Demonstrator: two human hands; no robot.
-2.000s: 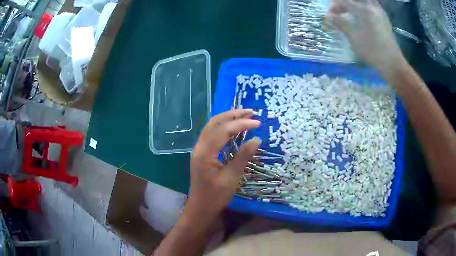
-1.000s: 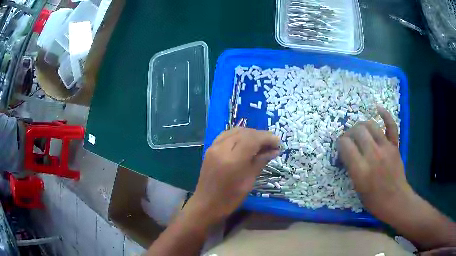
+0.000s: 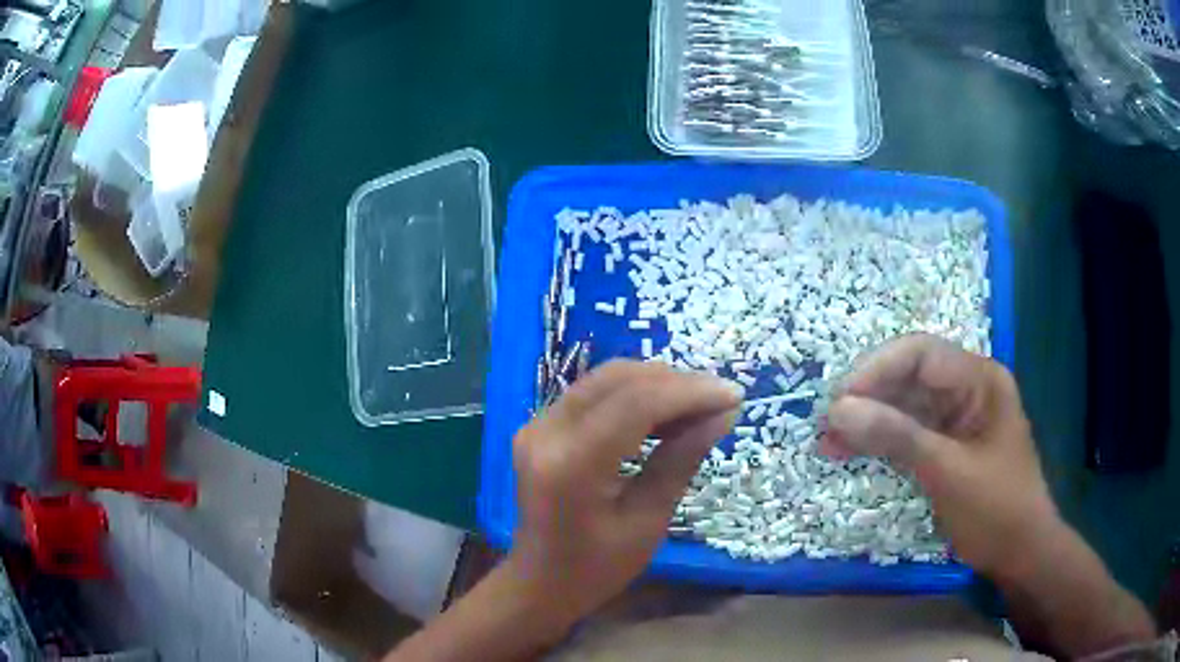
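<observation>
A shallow blue tray (image 3: 507,323) holds a wide spread of tiny white caps (image 3: 764,278). Slim metal rods (image 3: 559,323) lie along its left side, partly hidden by my left hand. My left hand (image 3: 615,446) is over the tray's left part, thumb and forefinger pinched on one thin rod (image 3: 776,400) that points right. My right hand (image 3: 951,420) is over the right part, its curled fingertips close to the rod's free end. Whether they hold a cap is too small to tell.
Beyond the tray stands a clear box (image 3: 841,123) with rods in rows. A clear lid (image 3: 421,291) lies left of the tray. A dark oblong (image 3: 1123,336) and crumpled plastic bag (image 3: 1119,78) are right. Red stools (image 3: 127,427) and a carton of containers (image 3: 117,259) are left.
My right hand went from the clear box down into the caps, then left toward my left fingertips. My left hand closed from open fingers to a pinch; the rod now shows between the hands.
</observation>
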